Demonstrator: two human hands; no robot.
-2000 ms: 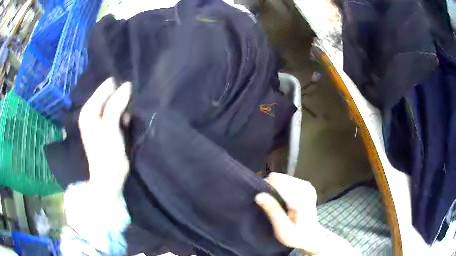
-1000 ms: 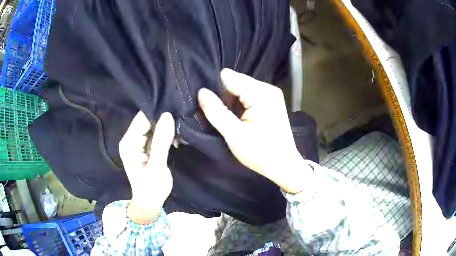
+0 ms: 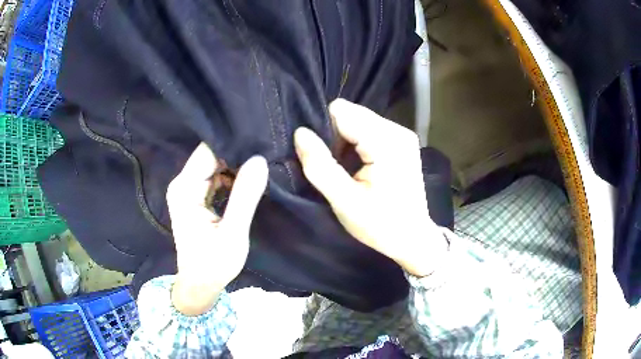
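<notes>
A large dark navy garment piece [image 3: 204,77] spreads over the support in front of me and hangs down near my lap. Pale and orange-brown stitch lines run along its upper middle, and a narrow grey-brown edge curves across its left part. My left hand [image 3: 218,224] pinches the cloth between thumb and fingers at the middle. My right hand [image 3: 372,182] pinches the same cloth just to the right, beside a stitched seam. The fingertips are close together but apart. The cloth hides parts of the fingers.
Blue crate [image 3: 35,63] and green crate [image 3: 28,179] stand at the left, another blue crate [image 3: 88,322] at lower left. The curved yellow-brown table edge [image 3: 562,151] runs down the right, with more dark cloth [image 3: 618,147] beyond. A pale curved bar [image 3: 422,84] stands beside the garment.
Two seconds ago my hands were wide apart on the cloth; they have come together at its middle. Since one second ago, my hands and the gathered cloth have shifted slightly right.
</notes>
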